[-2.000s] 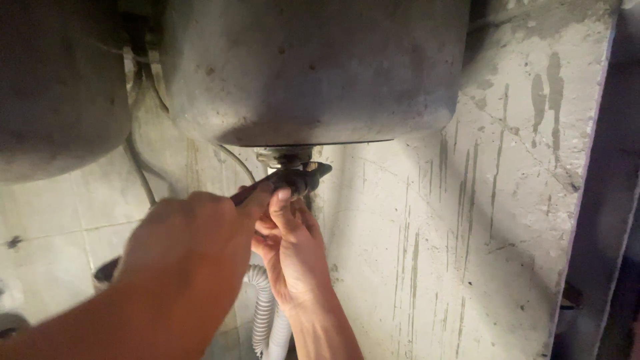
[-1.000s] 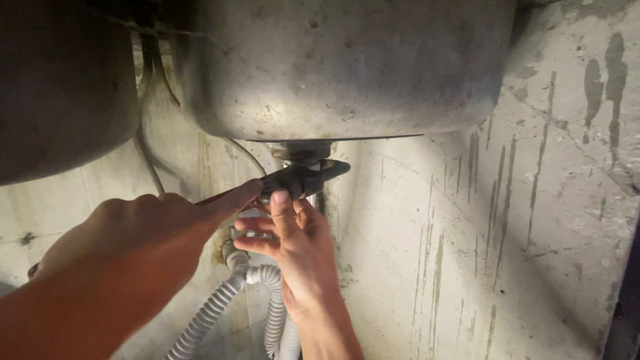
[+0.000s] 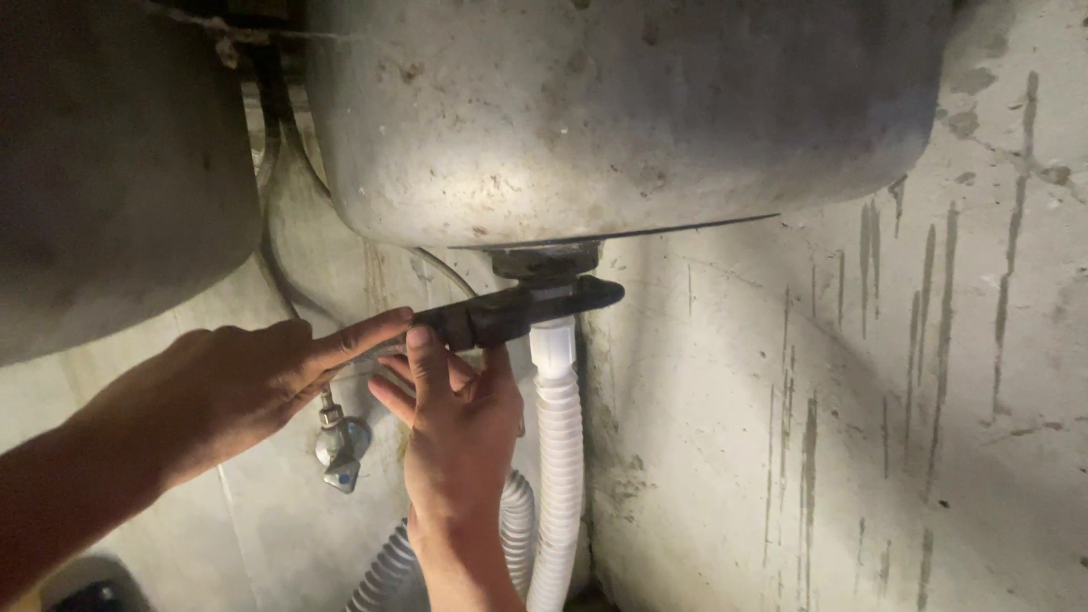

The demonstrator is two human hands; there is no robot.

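Note:
A dark adjustable wrench (image 3: 501, 316) lies nearly level under the right sink basin, its jaws around the fitting just below the black drain nut (image 3: 546, 261). My left hand (image 3: 255, 374) comes in from the left, closed on the wrench's handle, with the index finger stretched along it. Below the wrench is my right hand (image 3: 463, 408), its thumb and fingertips gripping the tool near its head. A white corrugated drain hose (image 3: 558, 476) hangs straight down from the drain, just right of my right hand.
The right metal basin (image 3: 612, 127) fills the top; the left basin (image 3: 110, 178) is beside it. An angle valve (image 3: 340, 446) sits on the tiled wall behind my hands. Grey corrugated hoses (image 3: 382, 569) run low behind my right wrist. A stained wall (image 3: 816, 408) stands at the right.
The view has come nearer and shifted. The white hose and the wrench's jaws at the drain now show more plainly. Both hands remain at the wrench.

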